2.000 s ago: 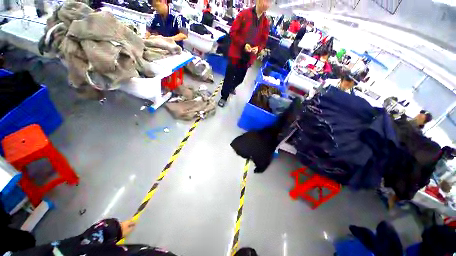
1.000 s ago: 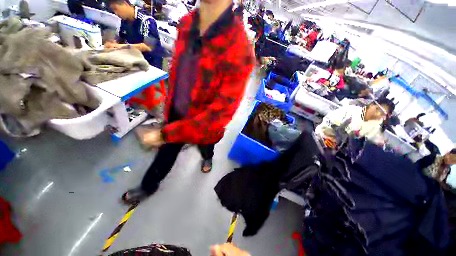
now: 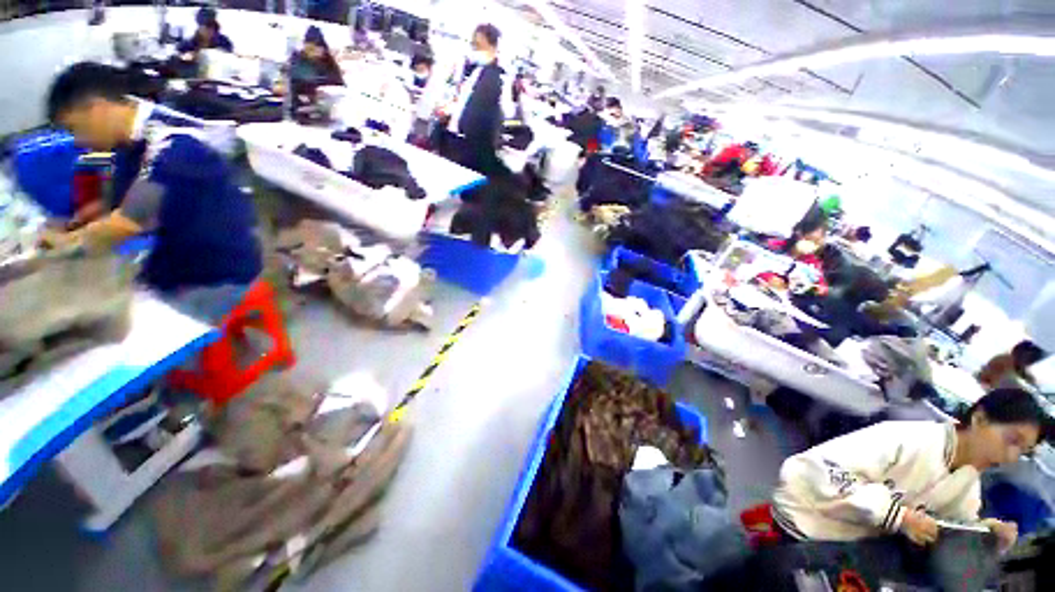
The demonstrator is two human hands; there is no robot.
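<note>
Neither of my hands is in the picture. Nearest in front of me is a large open blue plastic bin (image 3: 526,486), cut off by the bottom edge. It holds a heap of dark brown cloth (image 3: 602,463) and a grey-blue cloth piece (image 3: 683,526) on its right side. To the left, beige-grey fabric pieces (image 3: 278,491) lie in a heap on the floor, over part of the yellow-black floor line.
A worker in navy (image 3: 203,208) sits at a white table (image 3: 104,382) at left, by a red stool (image 3: 249,347). A worker in a cream jacket (image 3: 868,480) sits at right. The aisle (image 3: 463,405) runs ahead to a standing person (image 3: 474,104). White troughs (image 3: 787,364) flank it.
My view has moved forward along the aisle. The person in the red checked jacket is out of view, as is the hand seen at the bottom edge. The blue bin is much nearer.
</note>
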